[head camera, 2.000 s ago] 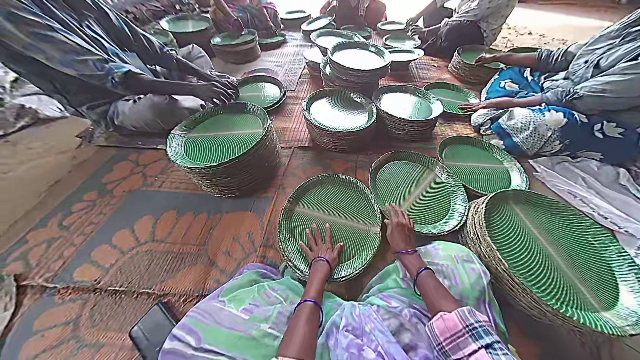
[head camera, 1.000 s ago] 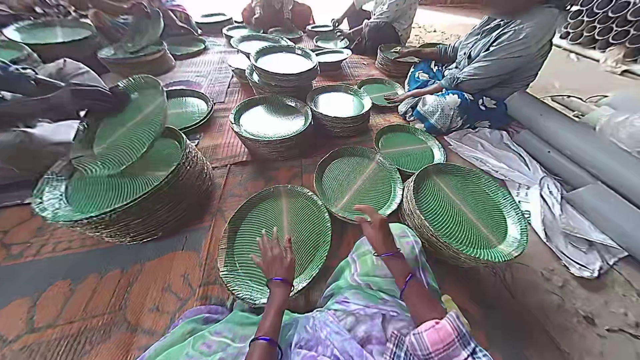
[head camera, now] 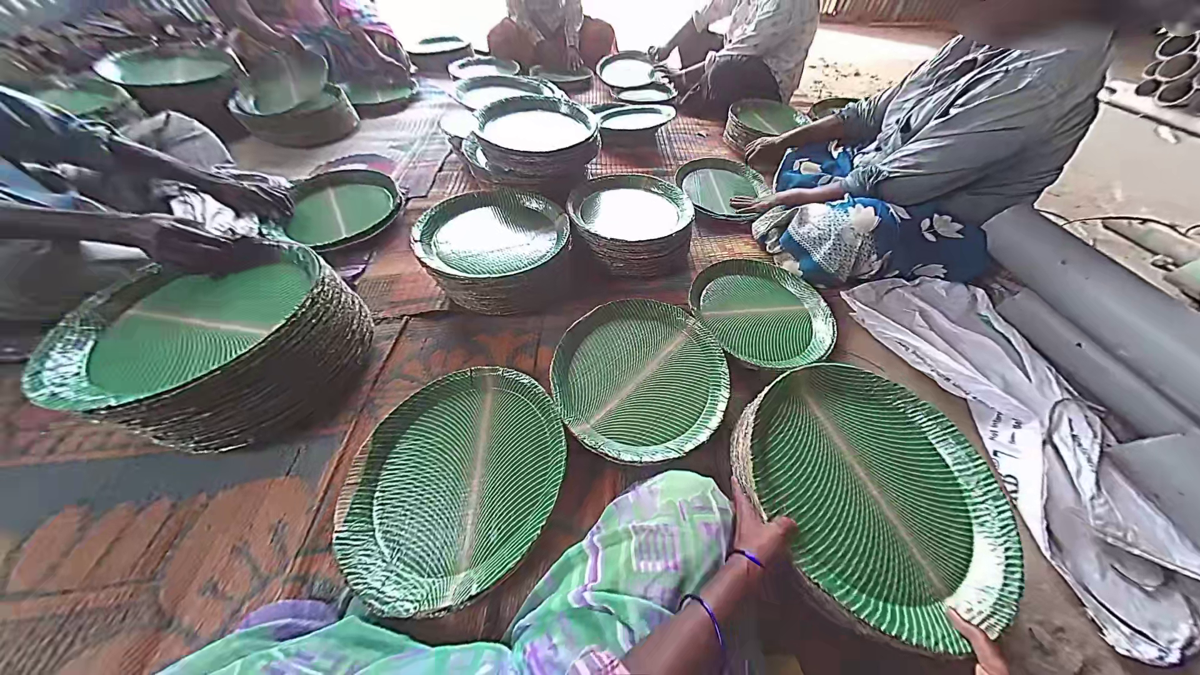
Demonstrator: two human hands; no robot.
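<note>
My left hand (head camera: 764, 539), with purple bangles on its wrist, grips the near left rim of a green leaf-patterned plate (head camera: 881, 506) on top of a stack at the right. At the same plate's lower right rim, fingers of my right hand (head camera: 980, 642) hold the edge; the rest of that hand is out of view. How many plates they grip, I cannot tell. Left of my knee lies an oval-looking green plate (head camera: 450, 487). Another green plate (head camera: 642, 380) rests just beyond it, and a third (head camera: 764, 314) lies behind the right stack.
A tall plate stack (head camera: 216, 337) stands at the left beside a person's hands (head camera: 192, 244). More stacks (head camera: 492, 248) fill the middle of the patterned mat. A person in blue floral cloth (head camera: 872, 230) sits at the right, near white sacks (head camera: 1022, 394) and grey pipes (head camera: 1106, 309).
My hands have left the two plates in front of me and moved right, onto the right stack's rim. The person at the left has lowered a plate that was raised. The view has shifted.
</note>
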